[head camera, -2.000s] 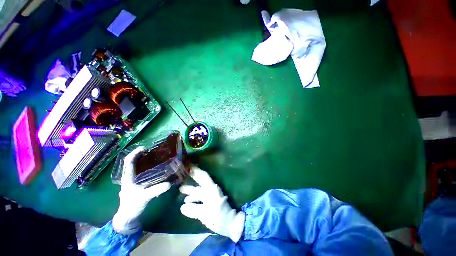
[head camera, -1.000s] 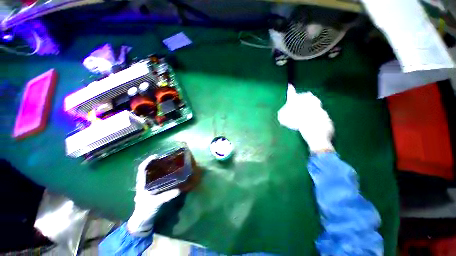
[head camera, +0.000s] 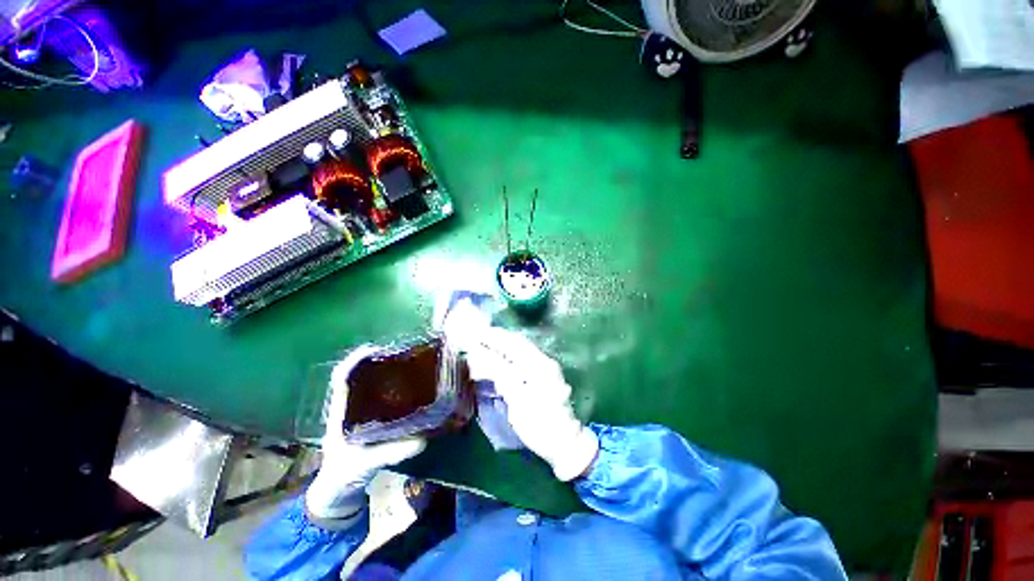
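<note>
A squarish clear plastic tub (head camera: 392, 389) holds dark red-brown liquid near the bench's front edge. My left hand (head camera: 346, 460), in a white glove, grips the tub's left and lower side. My right hand (head camera: 524, 392), also gloved, is shut on a white cloth (head camera: 496, 414) and holds it at the tub's right side; its fingertips are partly hidden by the cloth. A small round coating cup (head camera: 523, 280) with a green rim stands beyond my right hand, two thin sticks leaning out of it.
A power supply board (head camera: 306, 193) with ribbed heatsinks lies at the left. A pink-red tray (head camera: 98, 202) is at the far left. A desk fan (head camera: 737, 23) stands at the back. A red surface (head camera: 977, 227) is beyond the right edge.
My right hand has come back from the far right to the tub, now with the white cloth. The left hand still holds the tub. The camera view has shifted.
</note>
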